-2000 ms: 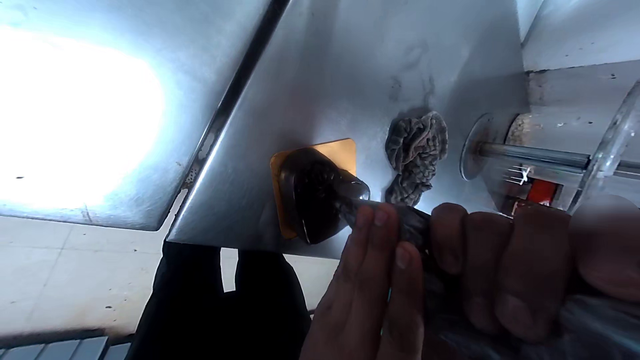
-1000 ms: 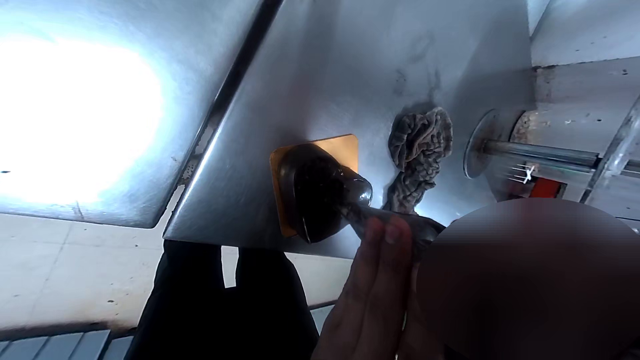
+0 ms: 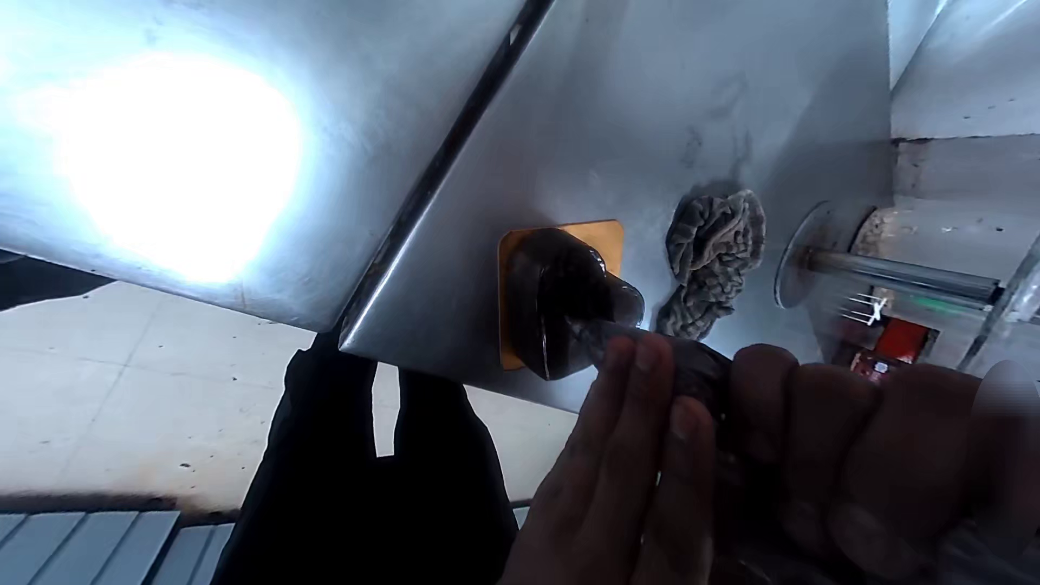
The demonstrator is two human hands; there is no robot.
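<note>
A dark, glossy, lobed cake or dessert point(image 3: 540, 309) sits on a gold square board point(image 3: 605, 237) near the steel table's front edge. The narrow end of a dark-filled, clear piping bag point(image 3: 686, 357) reaches its right side. Along the bag near that end lie the fingers of my left hand point(image 3: 621, 471); its thumb is hidden. My right hand point(image 3: 845, 455) is closed around the wider part of the bag, farther right, in shadow. Where the bag's tip meets the dark coating is hard to make out.
A crumpled grey cloth point(image 3: 715, 252) lies right of the board. Beyond it stands a metal post with a round base point(image 3: 800, 256). The steel table point(image 3: 617, 114) adjoins another bright steel surface point(image 3: 341, 106) at left. Dark-clothed legs point(image 3: 366, 504) are below the front edge.
The view has shifted slightly, and a dark shape now shows at the left edge. The fingers of my right hand, covered by a blurred patch one second ago, show again.
</note>
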